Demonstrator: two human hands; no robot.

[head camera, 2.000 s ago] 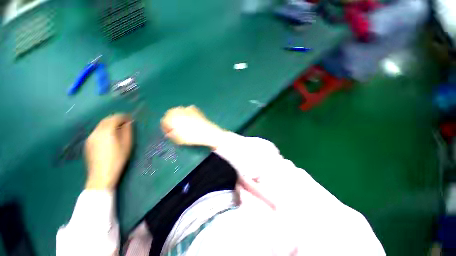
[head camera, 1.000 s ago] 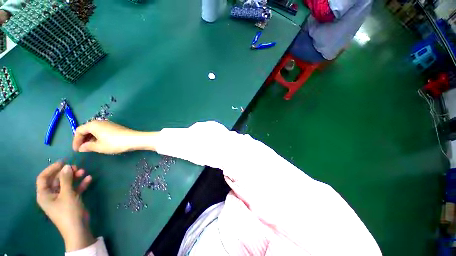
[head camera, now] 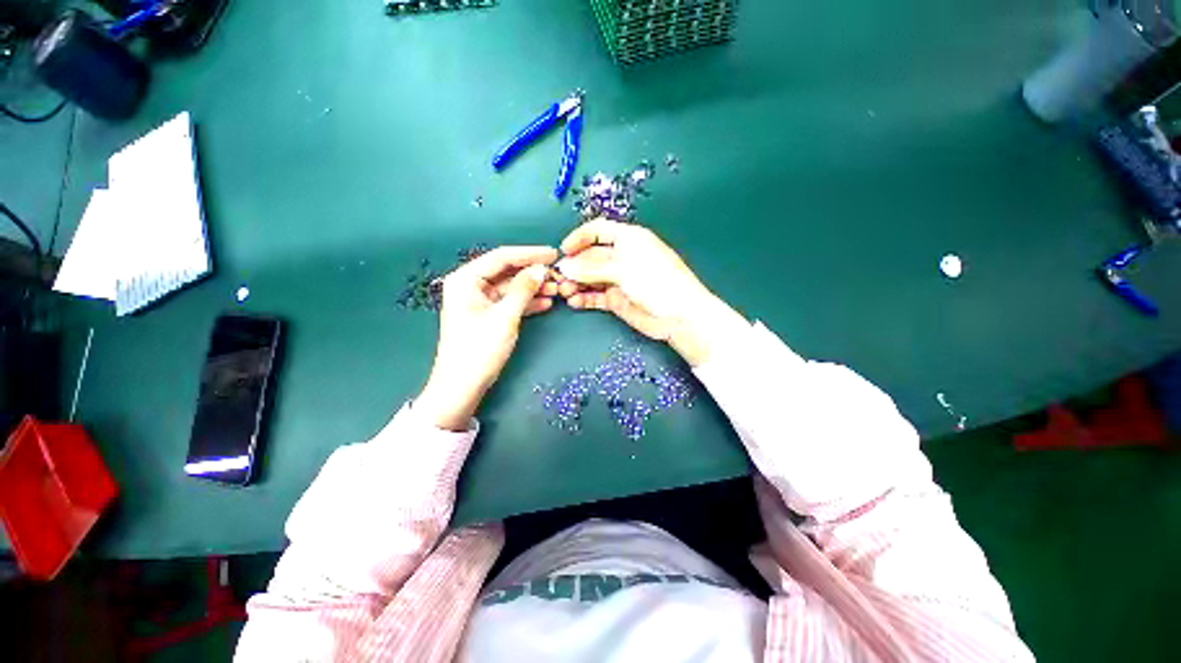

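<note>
My left hand [head camera: 490, 317] and my right hand [head camera: 635, 288] meet fingertip to fingertip at the middle of the green mat. A tiny dark piece [head camera: 554, 272] shows between the fingertips; its shape is too small to tell. A loose pile of small purple-silver parts [head camera: 626, 389] lies below the hands, nearest my body. A pile of small dark parts [head camera: 421, 288] lies beside my left hand, partly hidden by it. A pile of chunkier bright and dark pieces [head camera: 606, 197] lies just beyond my right hand.
Blue-handled cutters [head camera: 565, 143] lie open beyond the hands. Circuit board stacks [head camera: 663, 29] stand at the top. A black phone [head camera: 235, 399], white paper pad [head camera: 161, 215] and red bin [head camera: 55, 497] are left. A grey cylinder [head camera: 1081, 71], more blue-handled cutters [head camera: 1127, 279] and white round bit [head camera: 951, 266] are right.
The view has swung round, bringing the phone, pad and red bin into sight. My hands, apart one second ago, are now together at the fingertips.
</note>
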